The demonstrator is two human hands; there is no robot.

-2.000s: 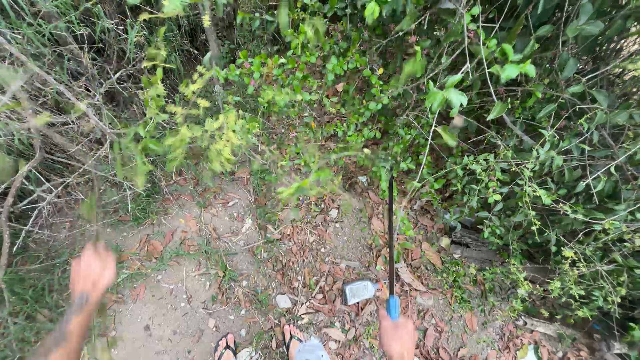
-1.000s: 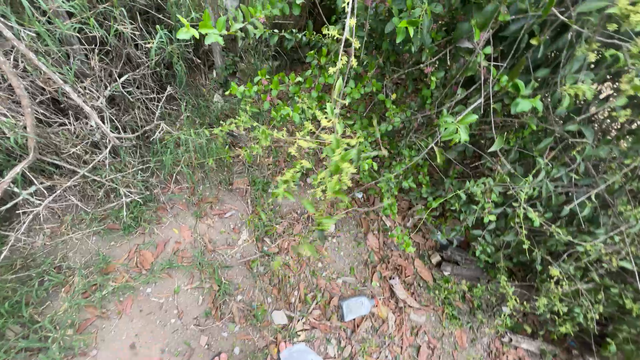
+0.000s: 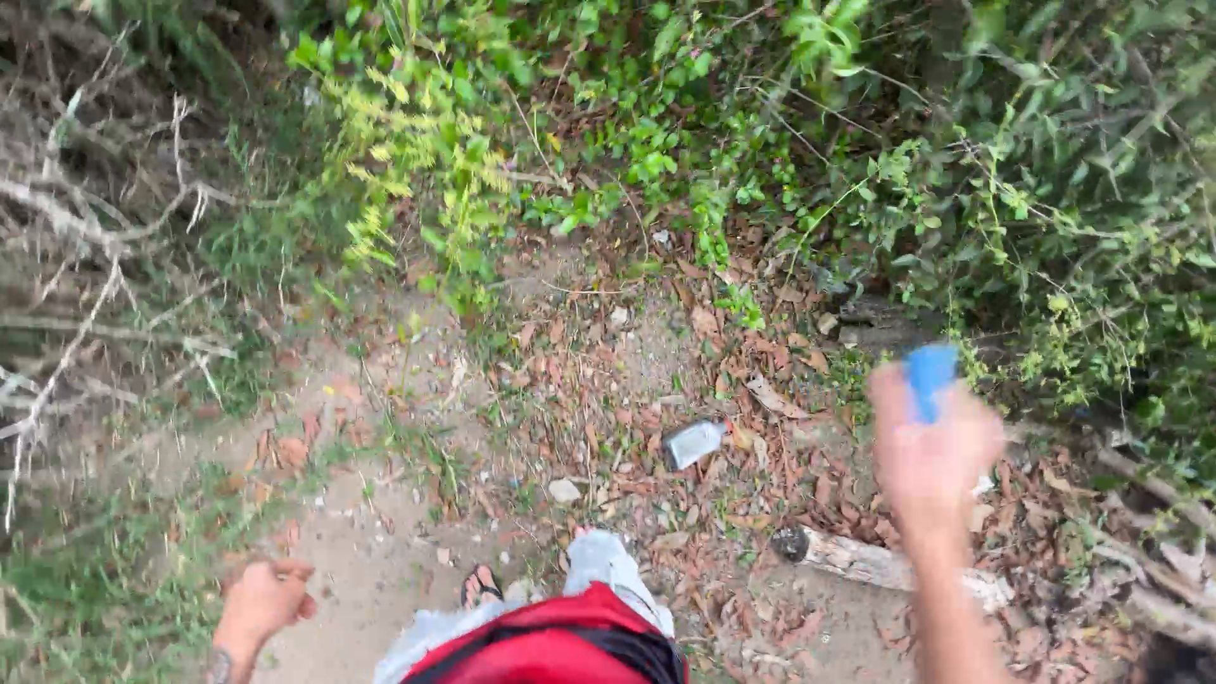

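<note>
My right hand point(image 3: 936, 446), blurred, is closed around a blue handle point(image 3: 931, 380) and is raised over the leaf litter on the right. No blade shows beyond the handle in this view. At the lower left my left hand point(image 3: 268, 597) hangs over the bare dirt with its fingers curled and nothing visible in it. Yellow-green leafy twigs point(image 3: 408, 161) and green shrub leaves point(image 3: 655, 142) stand in front, beyond both hands.
A clear bottle point(image 3: 695, 444) lies on dry leaves near a pale stone point(image 3: 563, 490). A cut log point(image 3: 855, 559) lies beneath my right forearm. Dry bare branches point(image 3: 71, 351) spread on the left, dense bushes point(image 3: 1073, 190) on the right. My sandalled foot point(image 3: 480, 586) is below.
Both hands, out of view one second ago, are in view again. Two seconds ago a long dark blade stood up from the blue handle in my right hand; it does not show now.
</note>
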